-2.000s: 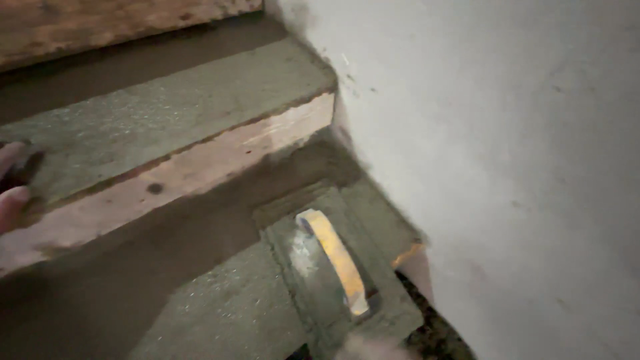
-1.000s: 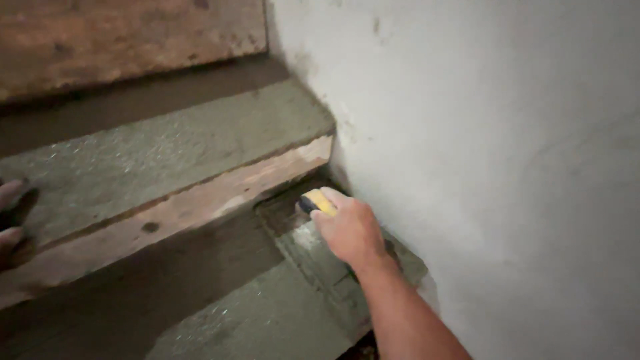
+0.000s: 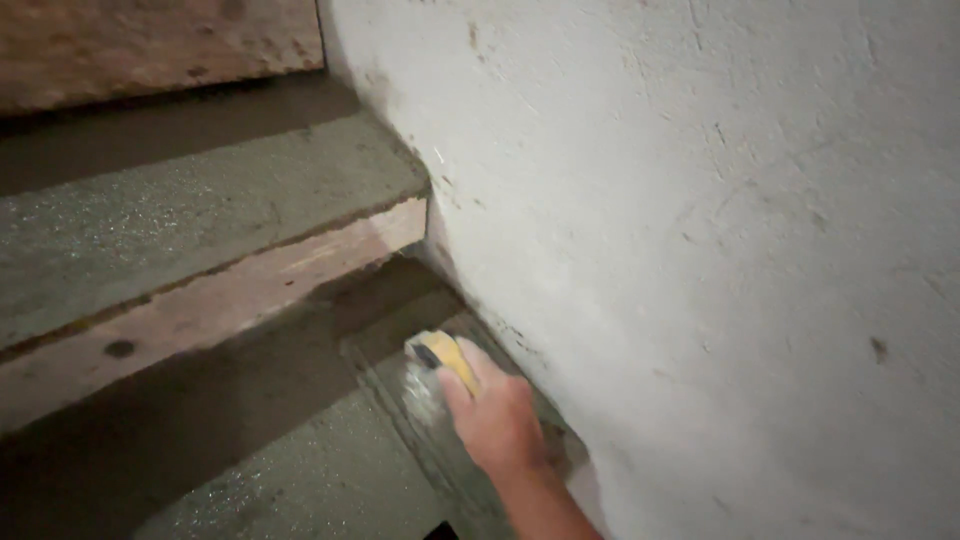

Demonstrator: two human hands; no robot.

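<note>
My right hand is closed around the yellow handle of a plastering float. The float's flat, cement-smeared plate lies on the wet concrete of the lower stair tread, close beside the wall. Part of the plate is hidden under my hand and forearm. My left hand is out of the frame.
A wooden riser board fronts the upper concrete tread, and another board stands behind that tread. A rough pale wall borders the steps on the right. A small dark object shows at the bottom edge.
Two seconds ago the float lay with its handle free; my right hand has since gripped it. My left hand, at the left edge in both earlier frames, has gone from view.
</note>
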